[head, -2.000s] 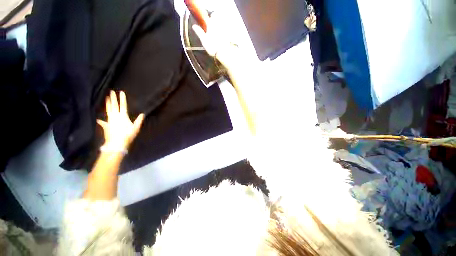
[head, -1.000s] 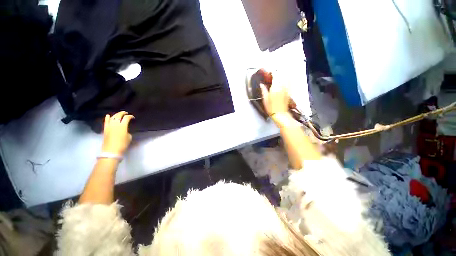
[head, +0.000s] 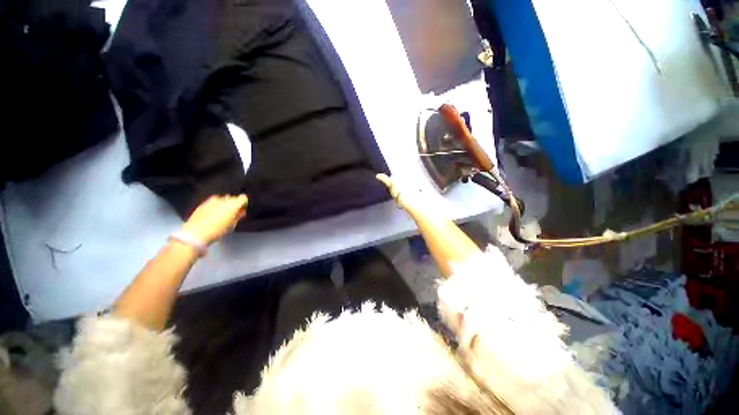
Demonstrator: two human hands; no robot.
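A dark garment (head: 300, 130) lies on the white table cover, with a gap in it showing white beneath. My left hand (head: 217, 217) is at the garment's front edge near that gap, fingers curled on the cloth; its fingertips seem to pinch the edge. My right hand (head: 393, 190) is at the garment's right front corner, thumb side up, its other fingers hard to see. The steam iron (head: 444, 150), with an orange-brown handle, stands on the table to the right of my right hand, and no hand touches it.
A dark heap (head: 53, 97) is at the left. A brown-grey rest pad (head: 442, 40) lies behind the iron. The hose (head: 583, 241) runs off right. A second white table (head: 624, 89) has a blue edge. Pale blue cloth (head: 656, 340) is heaped on the floor.
My right hand has let go of the iron and moved left to the garment's corner. My left hand has shifted right along the front edge. The gap in the garment has changed shape.
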